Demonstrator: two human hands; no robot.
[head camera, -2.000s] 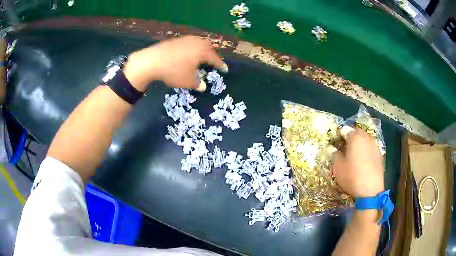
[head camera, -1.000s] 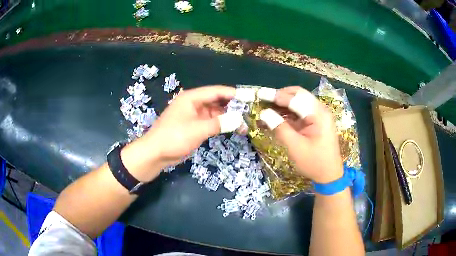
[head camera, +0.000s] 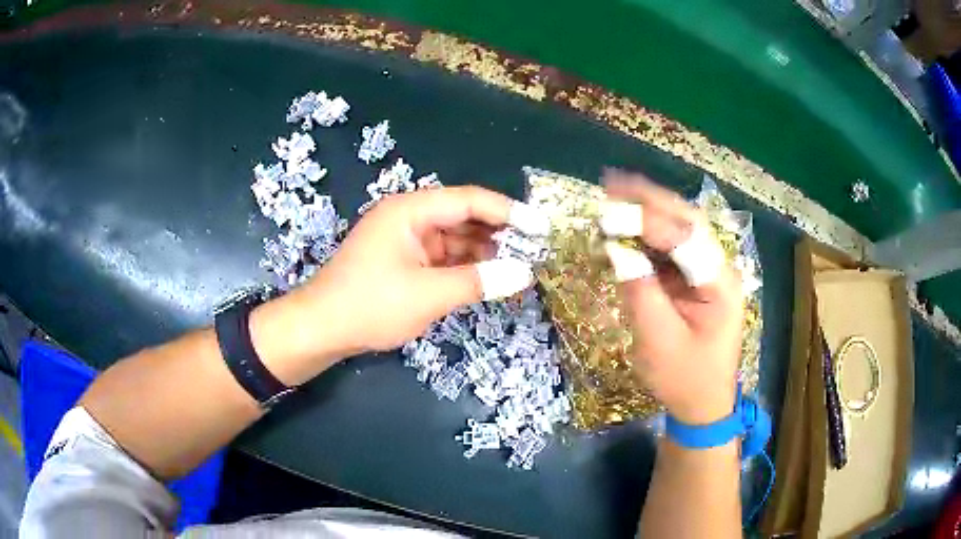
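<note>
My left hand (head camera: 422, 258), with white tape on its thumb and finger, holds a pale plastic housing (head camera: 518, 246) between the fingertips. My right hand (head camera: 680, 284), also taped, is just right of it over the clear bag of brass contacts (head camera: 601, 358). Its fingers are blurred, and I cannot tell whether they hold a contact. Loose pale housings (head camera: 506, 363) lie in a pile below my left hand and against the bag. More housings (head camera: 300, 200) lie to the left, partly behind my left hand.
A second clear bag (head camera: 750, 263) lies behind my right hand. A brown cardboard tray (head camera: 880, 421) at the right holds a dark pen-like tool (head camera: 834, 411) and a yellowish ring (head camera: 857, 375). A chipped rail (head camera: 479, 61) borders the green belt (head camera: 674, 63), which carries a small piece (head camera: 860, 192).
Since two seconds ago, my left hand has moved right from the housings and now holds one. My right hand has left the bag and since a second ago moved slightly right, away from the housing.
</note>
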